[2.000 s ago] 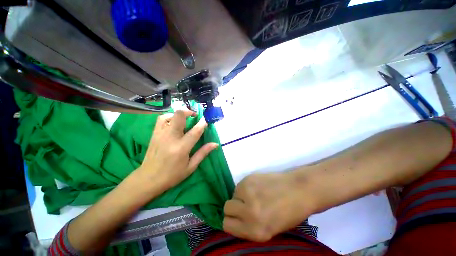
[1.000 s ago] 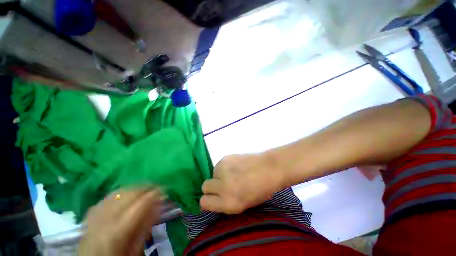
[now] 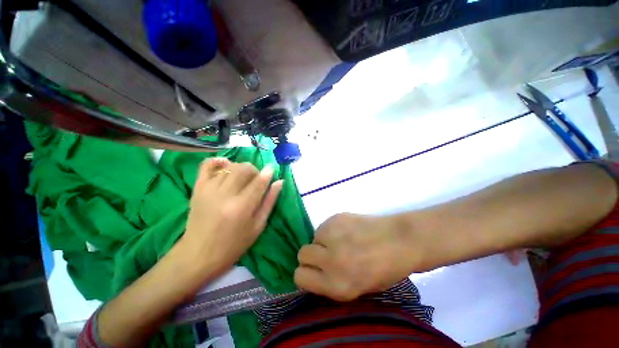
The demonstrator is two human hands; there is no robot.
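Note:
The bright green cloth [image 3: 122, 197] lies in folds on the white machine table, its right edge running from the presser foot area down to the table's front edge. My left hand [image 3: 231, 204] lies on the cloth just below the small blue knob [image 3: 286, 152], fingertips on the cloth near its edge; whether it pinches the cloth is unclear. My right hand [image 3: 349, 257] is closed on the cloth edge near the table's front. The sewing machine head [image 3: 271, 41] is above; the needle is hard to make out.
Blue-handled thread snips [image 3: 562, 126] lie at the right, beside a slim grey metal tool [image 3: 603, 122]. A larger blue knob [image 3: 180, 30] sits on the machine head. The control panel [image 3: 407, 24] is at the top. A ruler strip [image 3: 227, 302] runs along the front edge.
Since a second ago, my left hand has moved from the lower left up onto the cloth near the small blue knob. My right hand keeps holding the cloth edge. The camera view has shifted.

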